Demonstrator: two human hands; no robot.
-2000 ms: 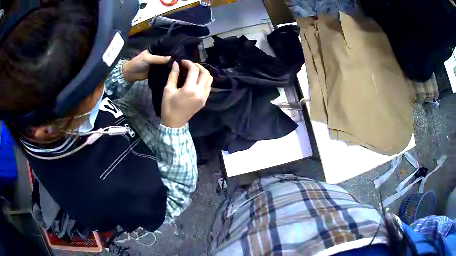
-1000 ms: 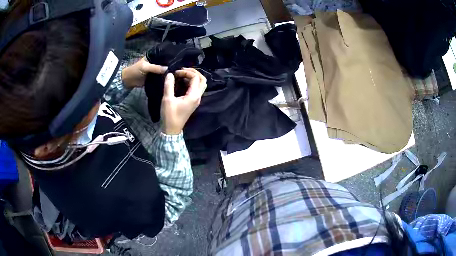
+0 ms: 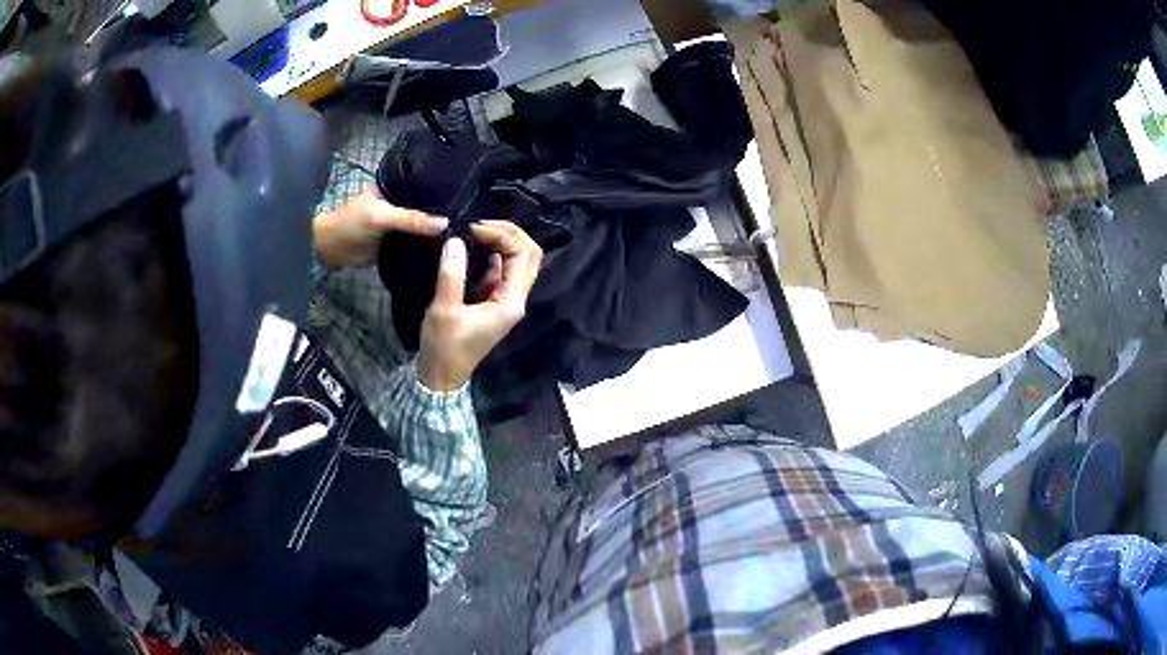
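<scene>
Neither of my hands is in view. A black garment piece (image 3: 640, 275) lies bunched over a white-topped board (image 3: 678, 390) in front of me. Its left end is pinched between both bare hands of a seated person in green-white checked sleeves. The fingertips meet at a fold, and what they pinch is too small to tell. A stack of khaki cut panels (image 3: 928, 192) with a curved lower edge lies on a white board (image 3: 857, 384) to the right of the black cloth.
The person's head and headband (image 3: 243, 256) fill the left side. Plaid cloth (image 3: 755, 537) covers my front. A dark cloth pile (image 3: 1049, 64) is at the upper right. Pale strips (image 3: 1011, 416) and a blue round basket (image 3: 1078, 486) are at the lower right. Orange-red loops (image 3: 384, 10) show at the top.
The person's head has come lower and larger in view. Their fingers have closed together on the black cloth. The boards and khaki panels have shifted slightly up and left in view.
</scene>
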